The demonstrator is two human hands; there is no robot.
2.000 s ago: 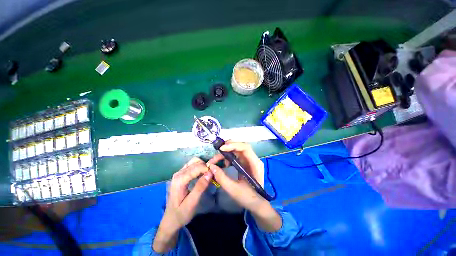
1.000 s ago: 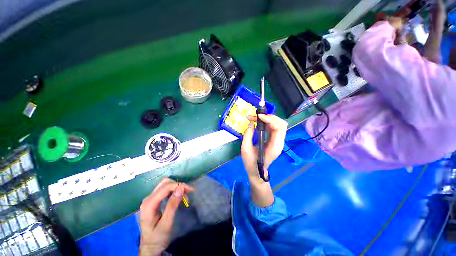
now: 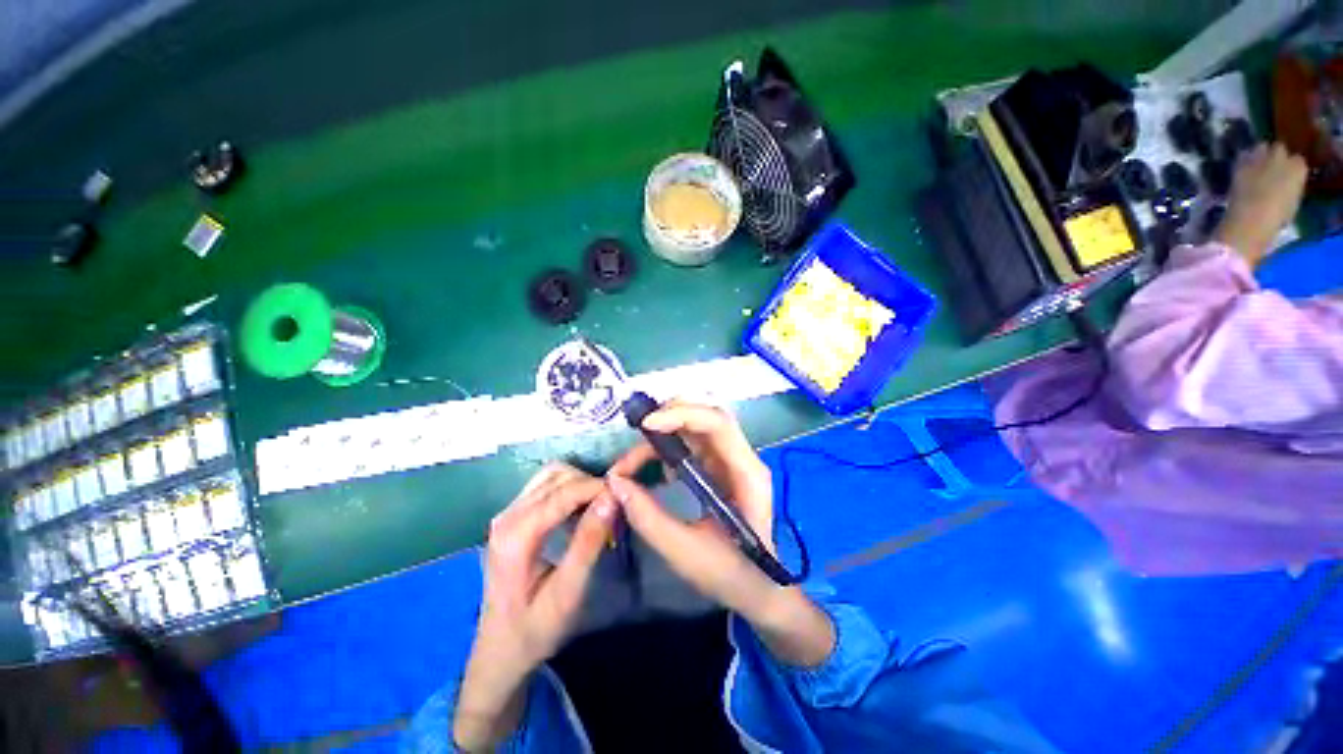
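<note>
My left hand point(image 3: 545, 552) and my right hand point(image 3: 707, 516) meet at the fingertips in front of the bench edge. A small piece with a bit of yellow shows between the fingertips; most of it is hidden. My right hand also holds the black soldering iron point(image 3: 692, 474), its tip pointing up and left over the small round white-rimmed dish point(image 3: 580, 383) with a dark speckled middle. The blue parts bin point(image 3: 890, 346) with yellow small parts point(image 3: 825, 323) stands right of the dish.
A white strip point(image 3: 398, 441) runs along the bench edge. The battery tray point(image 3: 125, 471) and green solder spool point(image 3: 287, 332) are left. Two black housings point(image 3: 557, 295), a round tub point(image 3: 691, 209) and a fan point(image 3: 781, 155) are behind. The soldering station point(image 3: 1031, 206) and a person's pink sleeve point(image 3: 1208, 339) are right.
A second ago my right hand was over the blue bin with the iron upright. It is back at my left hand, and the iron slants toward the dish. The camera view has swung left.
</note>
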